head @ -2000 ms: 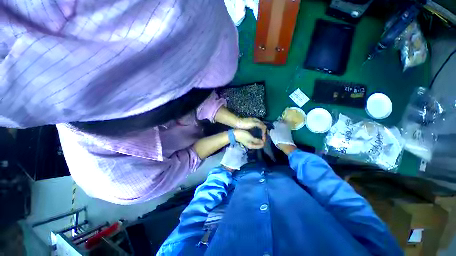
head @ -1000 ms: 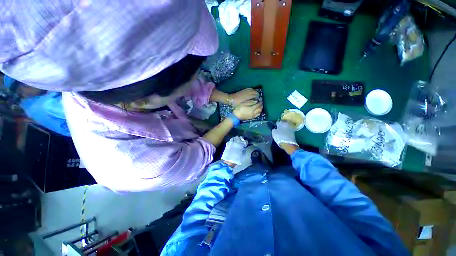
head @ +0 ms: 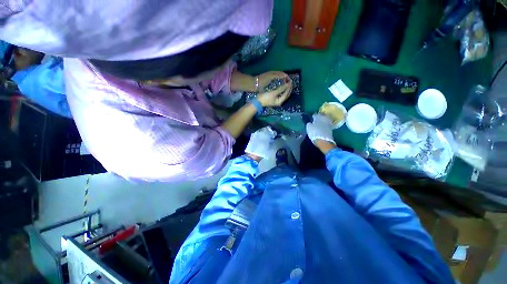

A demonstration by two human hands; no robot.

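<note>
My left hand (head: 261, 143), in a white glove, and my right hand (head: 321, 130), also gloved, are closed on the two sides of a clear plastic bag (head: 290, 123). The bag spans the gap between them at the bench edge; it looks empty, but its lower part is unclear. Just beyond it is a black tray (head: 294, 100) of silvery small parts. Another person's cupped hands (head: 275, 91) are over the tray, with small silvery parts in them.
The other person leans in closely from the left. Right of the tray are a white label (head: 340, 90), a dish with yellowish contents (head: 333, 113), white dishes (head: 361, 117), a black case (head: 388, 86) and a printed bag (head: 410, 143). An orange-brown board (head: 313, 25) lies farther back.
The other person's hands moved from my hands to the tray, then cupped together with parts in them. The clear bag now shows spread between my hands. The view has shifted slightly.
</note>
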